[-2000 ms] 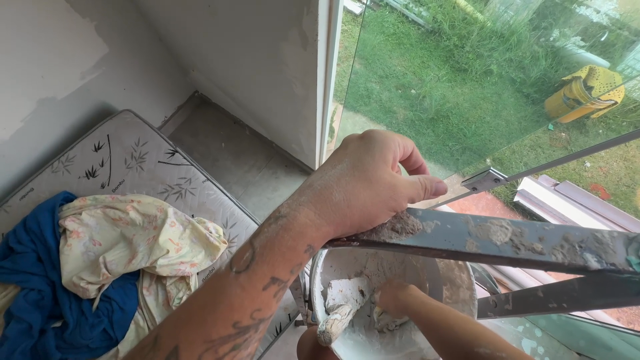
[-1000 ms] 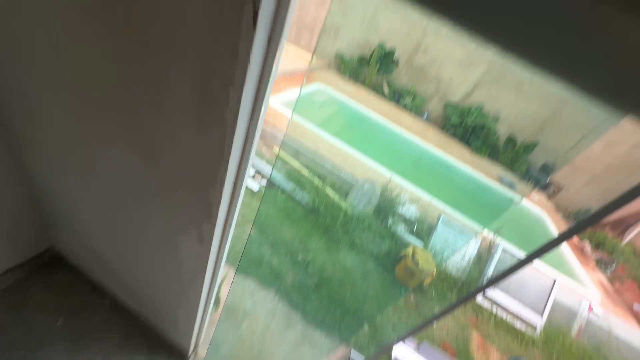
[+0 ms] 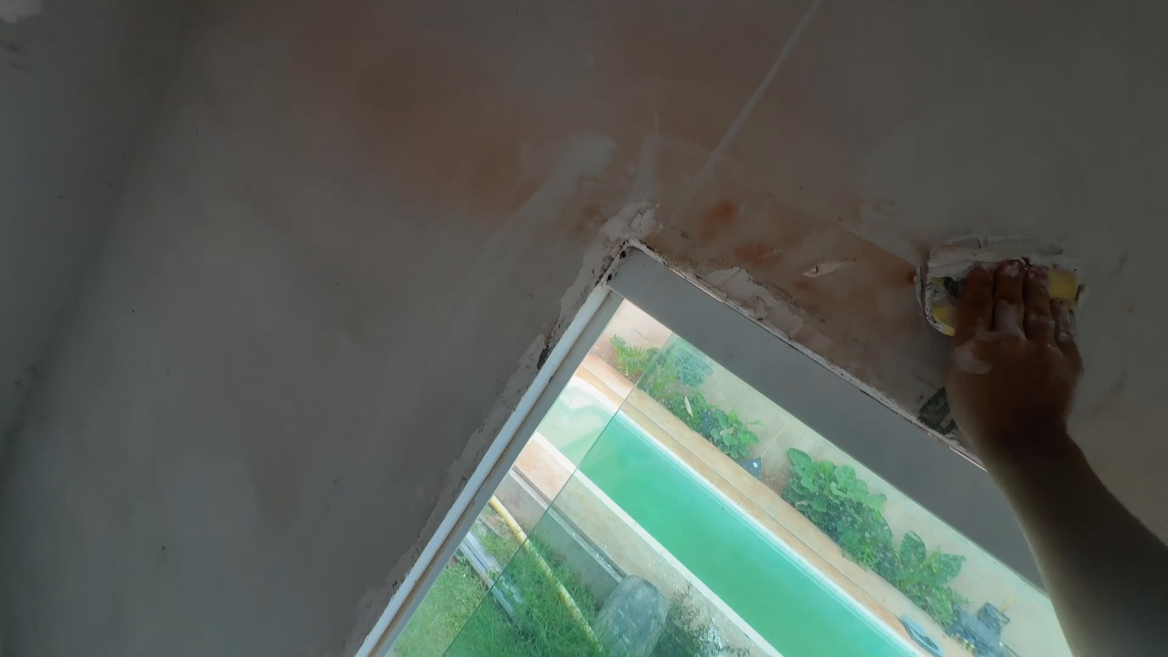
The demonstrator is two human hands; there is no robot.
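Observation:
My right hand (image 3: 1015, 365) is raised at the right, its back toward me and its fingers laid over a flat, plaster-smeared spreader or pad (image 3: 1063, 285) with yellow patches. The hand presses this tool against the wall (image 3: 803, 210) above the window or door opening. Wet-looking filler edges the tool's upper side. Below and left of the hand runs the grey top frame (image 3: 785, 374) of the opening, with rough, patchy plaster (image 3: 757, 297) along its edge. The exact kind of tool cannot be told under the fingers. My left hand is out of view.
The white side frame (image 3: 493, 474) slants down to the lower left from the opening's corner. Behind the glass lie a green pool (image 3: 721, 538), leafy plants (image 3: 835, 502) and grass (image 3: 557, 584). A dark gap (image 3: 937, 411) shows by the top frame near my wrist.
The view has swung up from the bucket, mattress and metal rail to the opening's top corner. My right hand, earlier in the plaster bucket, is now up at the wall with the tool.

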